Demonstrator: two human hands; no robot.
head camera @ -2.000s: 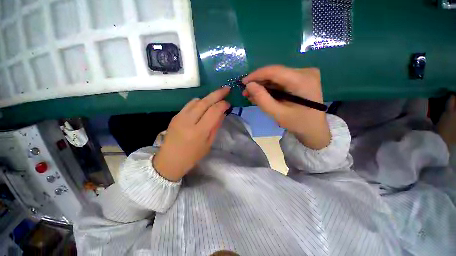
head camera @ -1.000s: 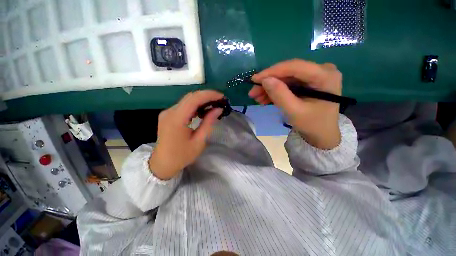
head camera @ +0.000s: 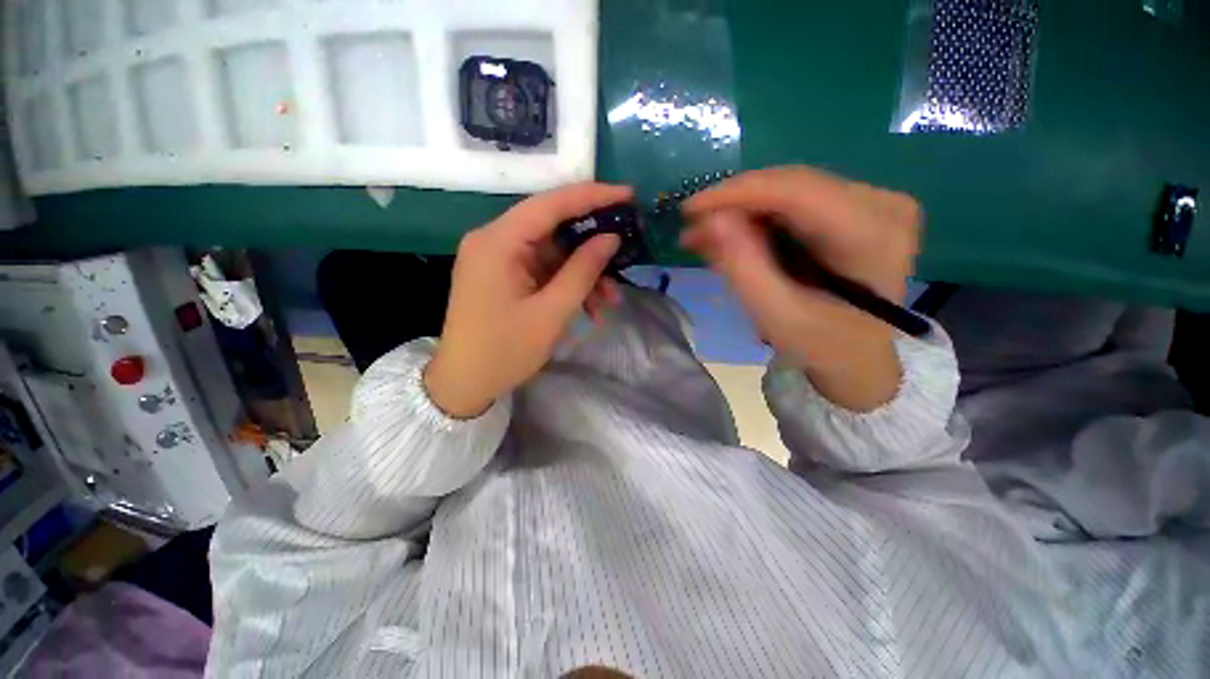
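Observation:
My left hand holds a black housing between thumb and fingers at the bench edge; a small white label shows on it. My right hand is slightly blurred and holds the black tweezers; their tips are hidden or blurred near the fingertips. The clear adhesive-part strip lies on the mat beyond the hands, with dark dots at its near end. Another black housing with a white label sits in a corner pocket of the white foam tray.
A clear spare part sheet with dense dots lies at the back right. A shiny black piece is on the green mat at the far right. The pale machine front with a red button is at the left. Another person's smock shows at right.
My left hand has lifted from the strip's near end and now holds a housing, turned so its label shows. My right hand has moved slightly right with the tweezers. The view has shifted left.

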